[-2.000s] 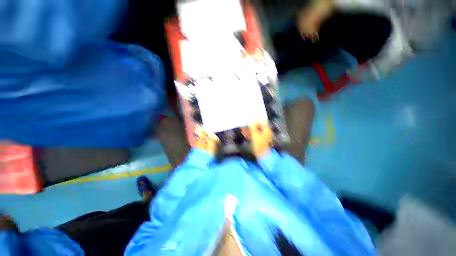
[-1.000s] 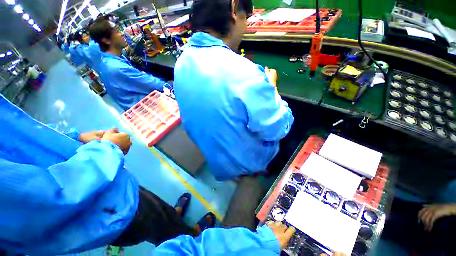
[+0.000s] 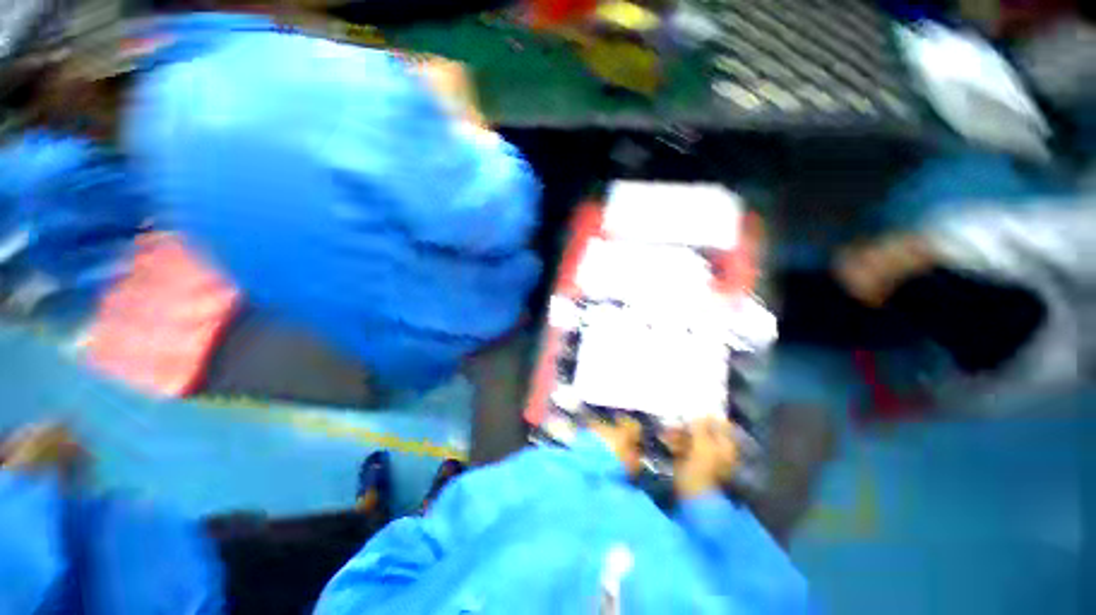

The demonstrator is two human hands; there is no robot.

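Note:
The frame is strongly blurred. A clear tray [image 3: 748, 447] with dark round components lies on a red crate [image 3: 553, 348] in front of me. A white sheet [image 3: 653, 366] lies over the middle of the tray. My left hand [image 3: 620, 442] is at the tray's near edge, just below the sheet's left corner. My right hand [image 3: 704, 454] is at the near edge, below the sheet's right corner. The blur hides the fingers and anything between them.
A second white sheet [image 3: 643, 272] and a white block [image 3: 673, 214] lie on the crate's far part. A person in blue [image 3: 325, 192] sits at the left by a green bench [image 3: 505, 66]. Another person's hand [image 3: 887, 264] is at the right. A pink-red crate [image 3: 162, 315] stands far left.
The view has swung down and right, so the tray shows nearer the middle and more upright. Both hands now show fully at its near edge.

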